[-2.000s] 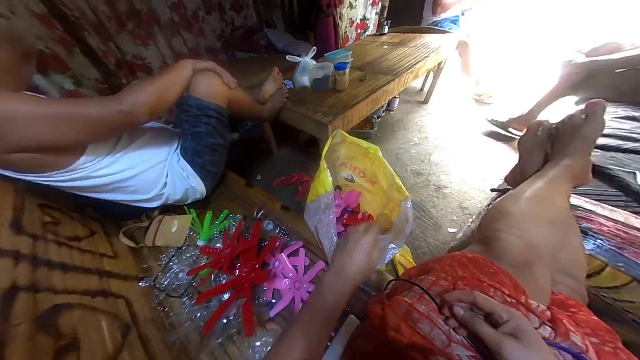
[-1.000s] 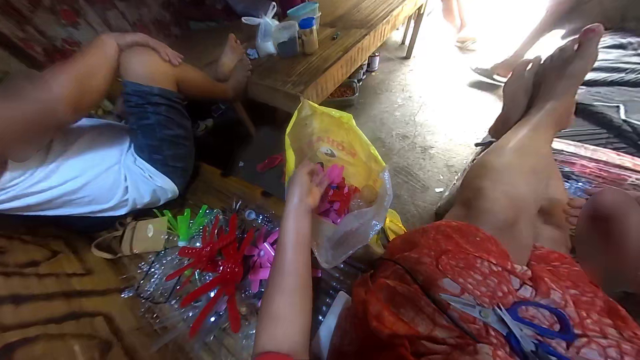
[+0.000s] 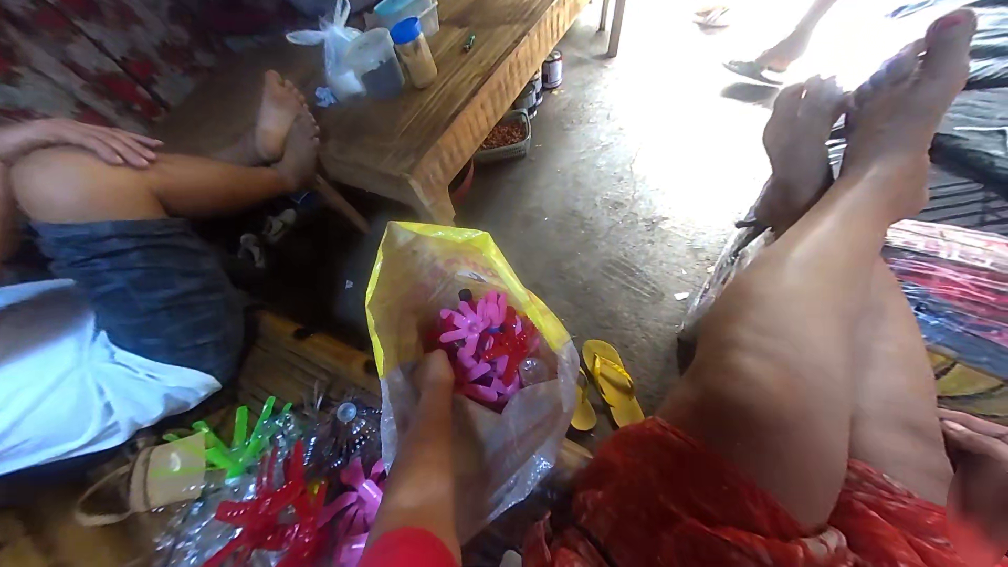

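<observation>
My left hand (image 3: 437, 378) is inside a yellow-rimmed plastic bag (image 3: 504, 461), beside pink flower-shaped plastic pieces (image 3: 468, 323) and red ones (image 3: 512, 342). Its fingers are mostly hidden, so its grip is unclear. At the right edge, my right hand (image 3: 972, 449) is partly in view beside my leg, low and blurred. Left of the bag lies a pile with cut red plastic pieces (image 3: 272, 508), a green one (image 3: 236, 445), pink ones (image 3: 358, 500) and clear plastic.
Another person's bent leg (image 3: 102, 185) is at the left. A wooden table (image 3: 394, 146) holds a blue-lidded jar (image 3: 416, 55) and containers. Yellow flip-flops (image 3: 614, 386) lie on the floor beside the bag. My bare legs (image 3: 795, 331) stretch forward at the right.
My left hand has moved lower within the bag since one second ago. My right hand has left the lap, where it was two seconds ago, for the right edge. Scissors seen on the red cloth are out of view.
</observation>
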